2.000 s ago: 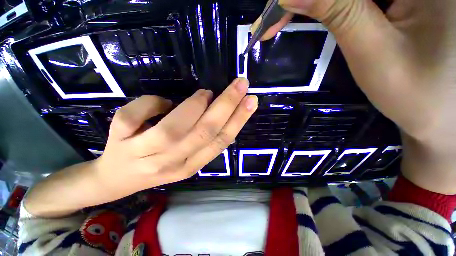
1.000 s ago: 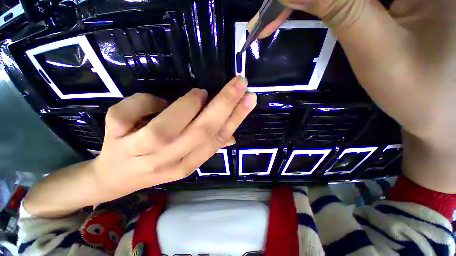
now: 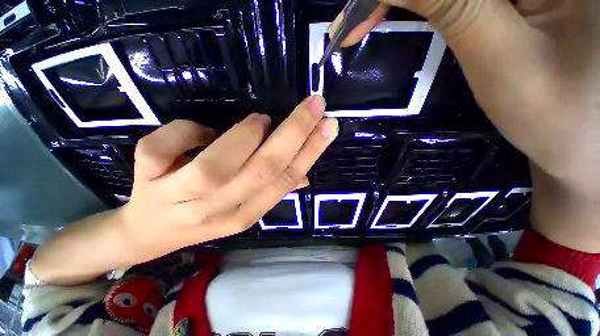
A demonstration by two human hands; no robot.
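A white-bordered panel [image 3: 426,79] lies in a glossy black blister tray [image 3: 276,72], with a dark slot in its left short edge. My right hand [image 3: 421,13], partly cut off by the top edge, grips a thin dark hand tool [image 3: 352,23] whose tip is at that slot. Whether a small piece is under the tip, I cannot tell. My left hand [image 3: 224,170] is bare, palm down over the tray, fingers spread; its fingertips rest at the panel's lower left corner beside the slot. It holds nothing visible.
Another white-bordered panel [image 3: 89,123] lies in the tray at the left. A row of several smaller-looking panels [image 3: 339,210] runs along the near side, partly behind my left hand. A grey-green surface [image 3: 33,164] shows at the left. Part of another panel [image 3: 12,18] is at the top left.
The tray and its panels have shifted slightly upward in the picture. My left hand has moved slightly left and up. The tool tip stays at the slot.
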